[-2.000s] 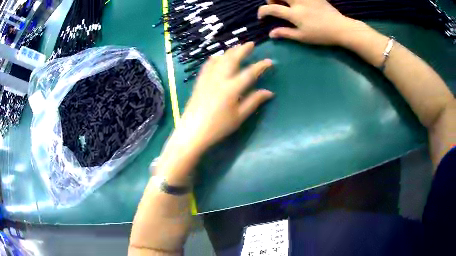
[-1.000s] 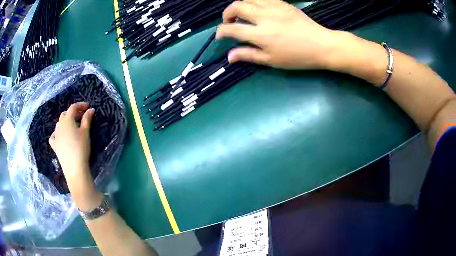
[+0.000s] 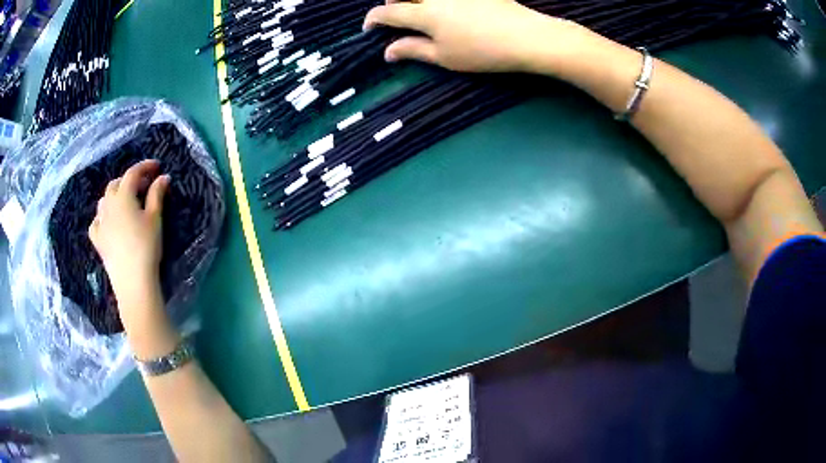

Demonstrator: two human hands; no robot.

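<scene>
My left hand (image 3: 131,222) is inside the open clear plastic bag (image 3: 54,344), over the short black sleeves (image 3: 186,194). Its fingers are bent; whether they hold a sleeve cannot be told. My right hand (image 3: 444,34) lies palm down on the upper batch of black cables (image 3: 362,56), fingertips at its near side; its grip on any cable cannot be told. A smaller group of black cables (image 3: 408,118) fans out below it, white markers (image 3: 337,176) near its left ends.
A yellow line (image 3: 254,244) runs down the green bench (image 3: 453,262) between bag and cables. Another cable bundle (image 3: 81,54) lies at the upper left. Far cable ends (image 3: 786,27) show at the upper right. A printed card (image 3: 427,420) is at the near edge.
My left hand went from beside the cables into the bag, then stayed there. My right hand has moved up and left, off the lower cable group, which now lies apart from the upper batch at its left ends.
</scene>
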